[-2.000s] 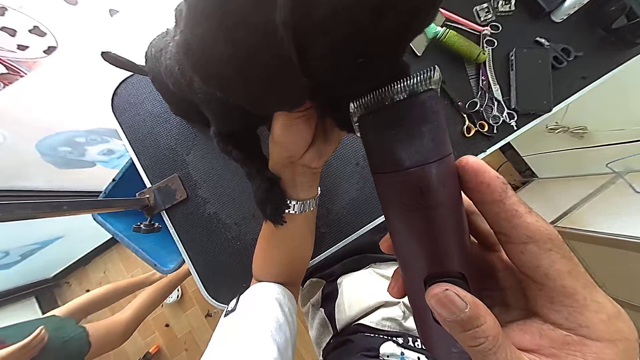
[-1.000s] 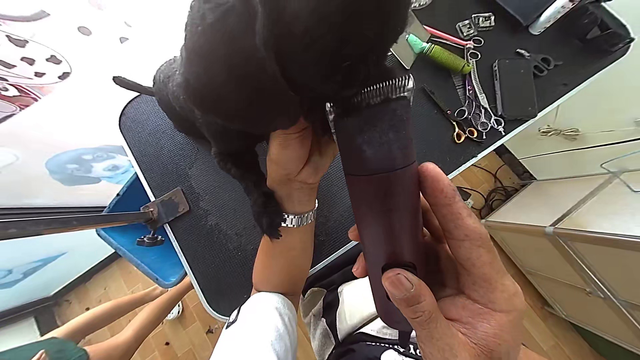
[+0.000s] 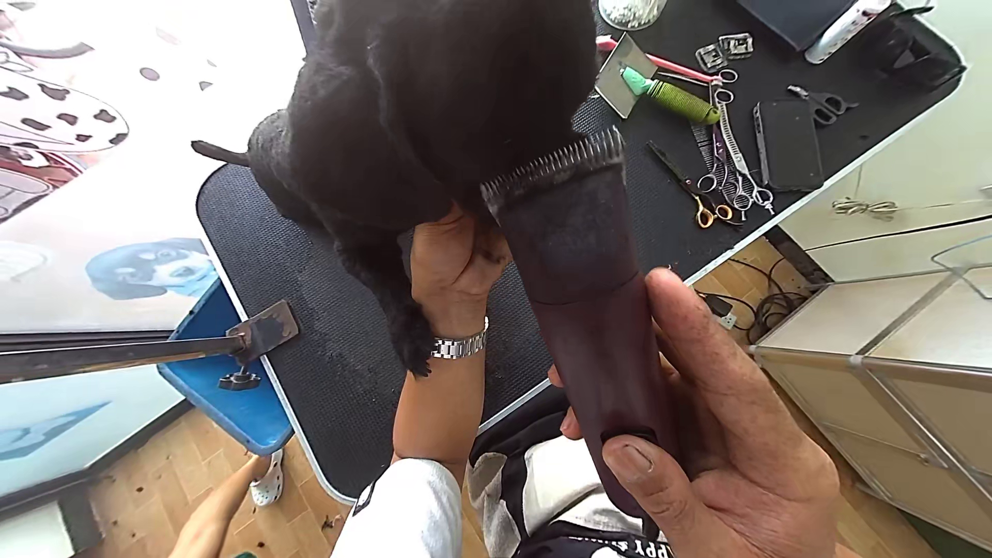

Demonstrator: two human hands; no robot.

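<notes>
A black-coated dog (image 3: 372,116) is on the ribbed black grooming table (image 3: 325,411), one foreleg hanging beside my left wrist. My left hand (image 3: 457,260) is under the dog's head or chest, its fingers partly hidden by dark fur, so its exact hold is unclear. A metal watch is on that wrist. In my right hand (image 3: 721,434) is a dark maroon hair clipper (image 3: 597,310), thumb near its switch. The clipper's toothed blade points up at the dog's head, close to or touching the fur; which of the two cannot be told.
Several scissors (image 3: 721,178), a green-handled slicker brush (image 3: 674,97), a dark phone-like object (image 3: 789,146) and clipper blades (image 3: 725,53) lie at the table's right. A metal arm (image 3: 263,333) is clamped at the left edge above a blue seat (image 3: 232,403). Cabinets (image 3: 914,372) stand right; another person's leg (image 3: 221,504) shows lower left.
The clipper has moved left relative to my left hand since the oldest frame and remains near the dog's head. The other person's leg at lower left has shifted.
</notes>
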